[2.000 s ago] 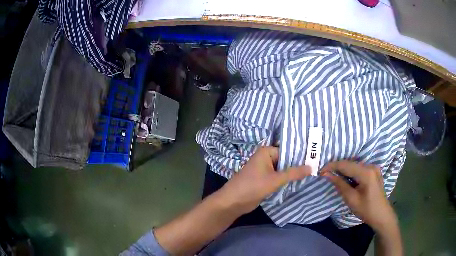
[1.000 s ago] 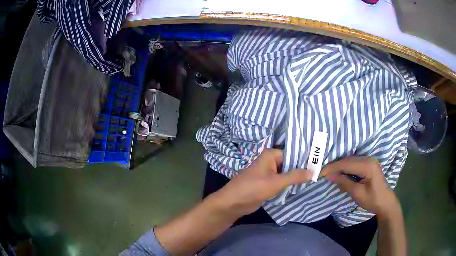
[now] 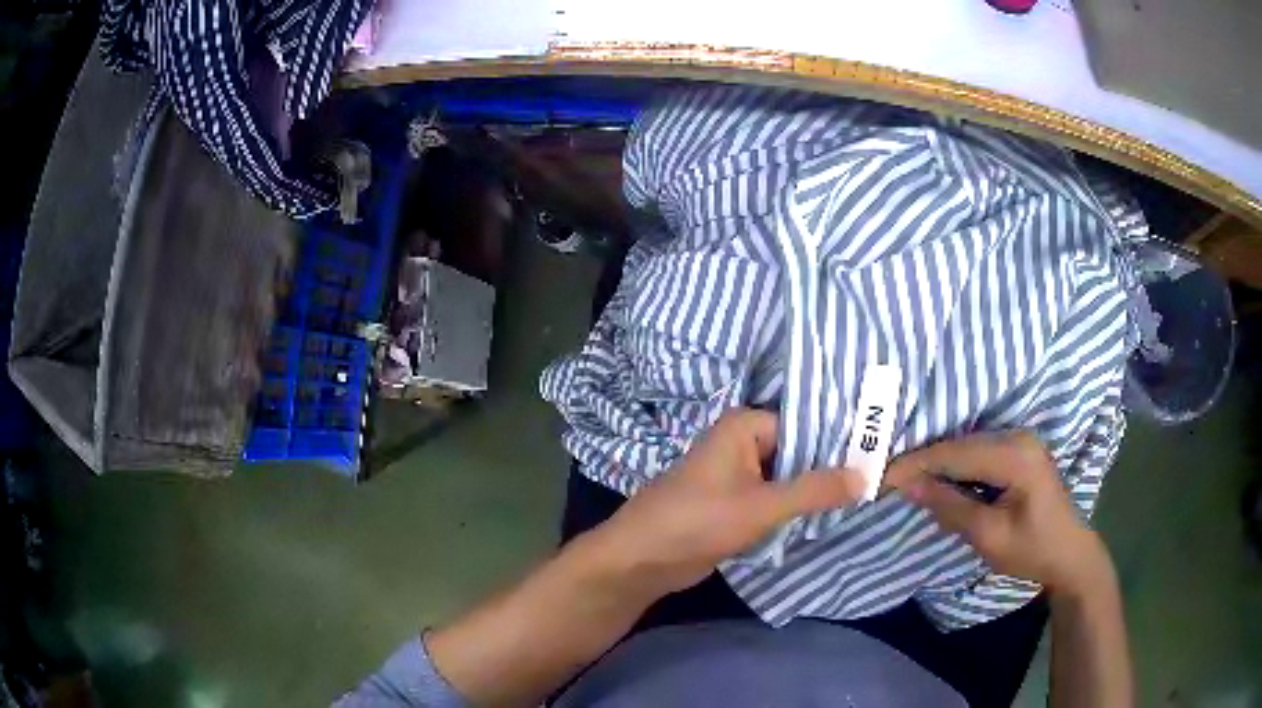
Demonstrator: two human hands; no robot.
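The blue-grey and white striped garment (image 3: 955, 304) lies heaped on the lap. A white label (image 3: 875, 415) with black letters sits on it, tilted slightly, beside a folded striped band. My left hand (image 3: 734, 484) grips the garment, its thumb at the label's lower left edge and its fingers partly hidden in the cloth. My right hand (image 3: 1003, 501) has thumb and fingertips pinched together at the label's lower right. A needle or thread there is too small to make out.
A white table (image 3: 775, 25) with a worn wooden edge lies ahead. At left are a grey-brown fabric bin (image 3: 194, 304) with dark striped cloth (image 3: 229, 104), a blue crate (image 3: 312, 380) and a grey box (image 3: 454, 327). A clear round bin (image 3: 1187, 339) stands at right.
Since the earliest frame the label has tilted, its upper end leaning right. My right hand has moved slightly at the label's lower edge. My left hand keeps its hold on the garment.
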